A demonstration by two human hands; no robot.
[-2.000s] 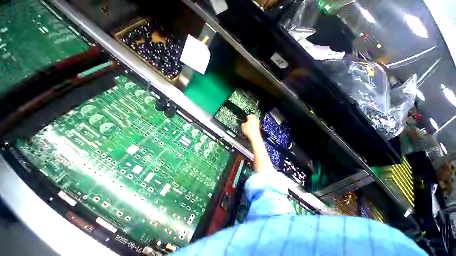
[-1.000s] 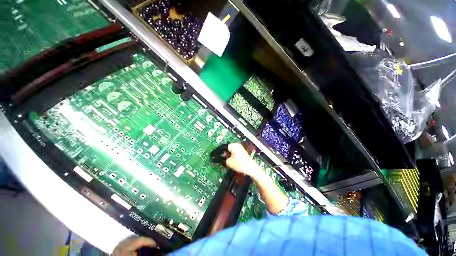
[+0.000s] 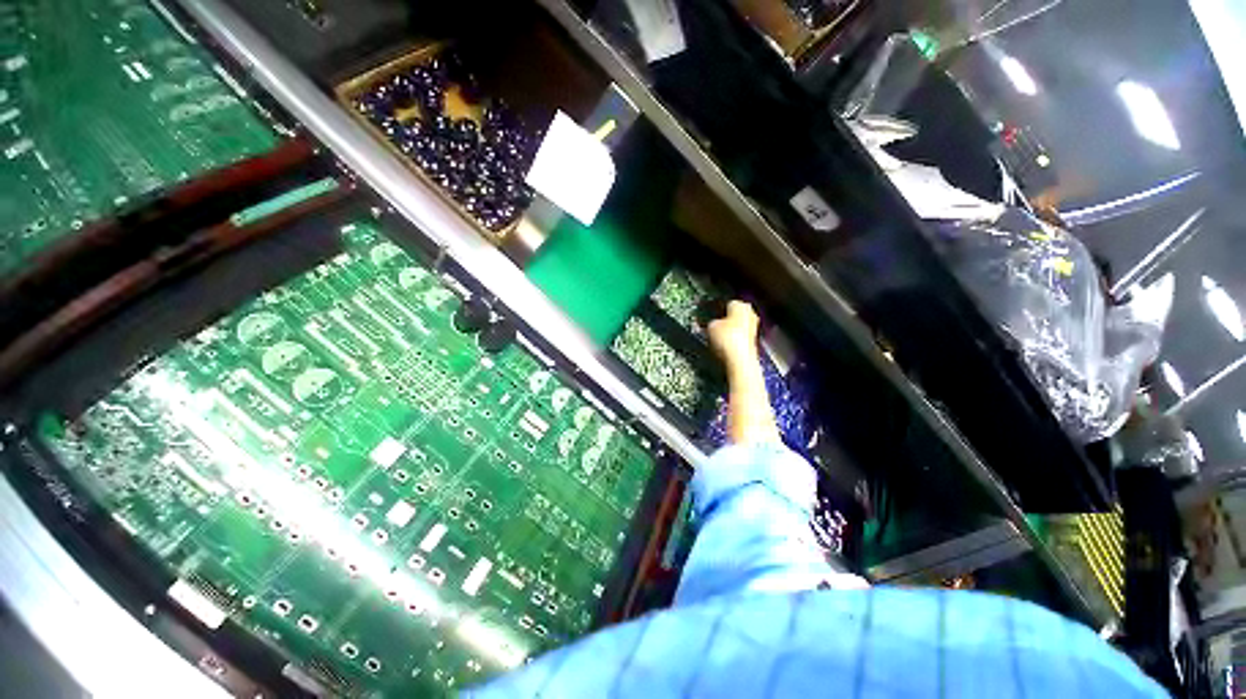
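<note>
My right hand (image 3: 735, 335) reaches over the rail into the component bins. Its fingertips are dark and blend into the black bin, at the far end of the pale green parts (image 3: 661, 361) and beside the blue parts (image 3: 782, 410). I cannot tell whether it holds anything. A large green printed circuit board (image 3: 358, 481) lies in its black carrier to the left of my arm, with white outlines, holes and a bright glare streak. My left hand is not in view.
A metal rail (image 3: 488, 269) runs between board and bins. A cardboard box (image 3: 358, 93) of dark round parts with a white tag (image 3: 571, 169) stands behind it. A second board (image 3: 103, 116) lies upper left, past a reddish-brown crossbar (image 3: 116, 235). A dark shelf edge overhangs the bins.
My right hand has moved from the board's right edge back out to the bins. My left hand, at the bottom edge one second ago, has left the picture. The view has shifted slightly.
</note>
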